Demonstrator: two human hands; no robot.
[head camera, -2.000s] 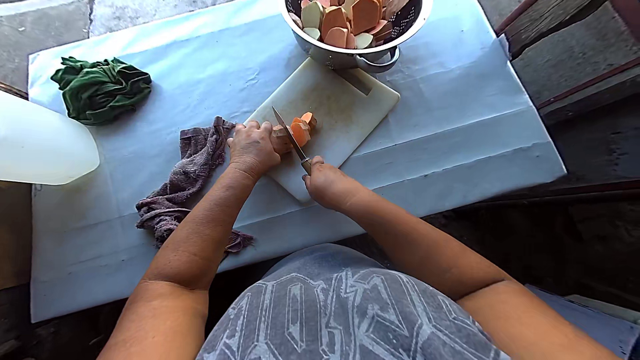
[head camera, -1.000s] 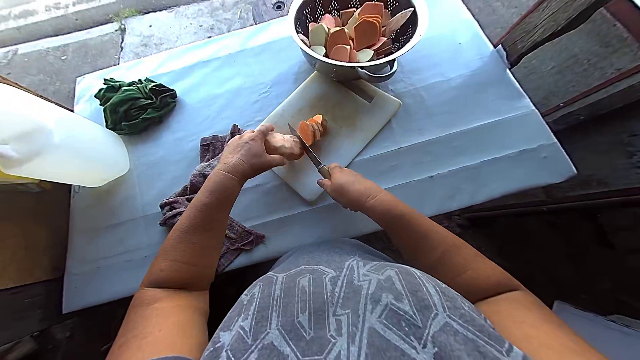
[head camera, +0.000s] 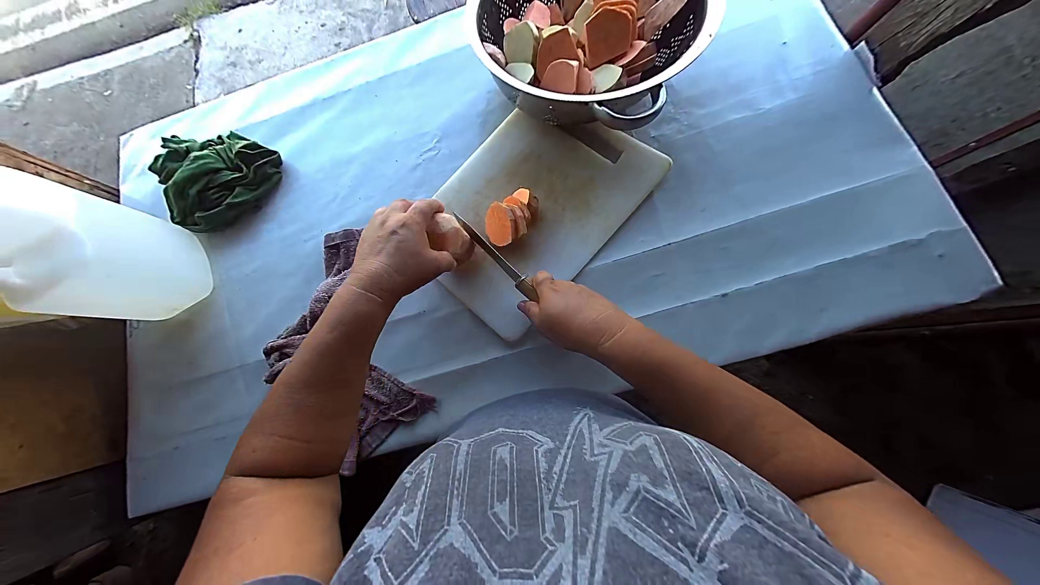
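My left hand grips a piece of sweet potato at the left edge of a white plastic cutting board. In my right hand is a kitchen knife, its blade slanting up and left so that the tip lies close to the held piece. Several cut orange sweet potato slices lean in a short row on the board, right of the blade and apart from the held piece. A metal colander full of orange, pink and pale slices stands at the board's far end.
A blue-white cloth covers the table. A purple-grey towel lies partly under my left forearm. Farther left are a bunched green cloth and a translucent plastic jug at the table's left edge.
The held piece, close against the slices one second ago, is now apart from them to the left. More slices stand in the row than two seconds ago.
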